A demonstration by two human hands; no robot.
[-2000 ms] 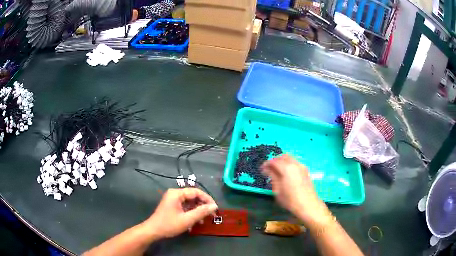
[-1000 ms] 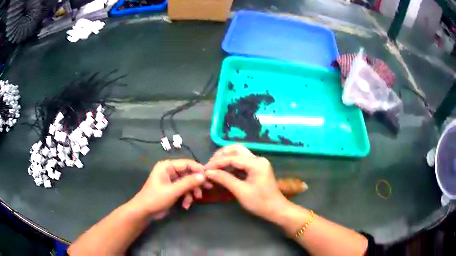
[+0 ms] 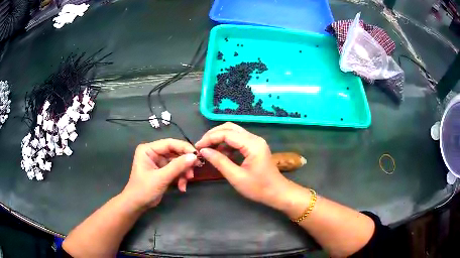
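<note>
My left hand [image 3: 160, 169] and my right hand [image 3: 241, 160] meet fingertip to fingertip in front of me. Between them they pinch the end of a corded piece [image 3: 199, 157], whose thin black cord runs up and left. The end is mostly hidden by the fingers; a small black part cannot be told apart there. The red-brown block [image 3: 206, 174] lies under my hands, largely covered. The wooden-handled tool [image 3: 289, 162] lies right of the block, its metal tip hidden behind my right hand. Small black parts [image 3: 234, 88] lie heaped in the teal tray [image 3: 323, 121].
Two set-apart white squares [image 3: 160, 119] lie on black cords. A pile of corded pieces [image 3: 60, 126] is at left. A blue tray [image 3: 272, 12] is behind the teal one. A plastic bag [image 3: 368, 55], a rubber band [image 3: 387, 164] and a white fan [image 3: 451, 136] are at right.
My right hand has come from the teal tray to my left hand, and both now hold the corded piece over the block. The camera view has tilted down.
</note>
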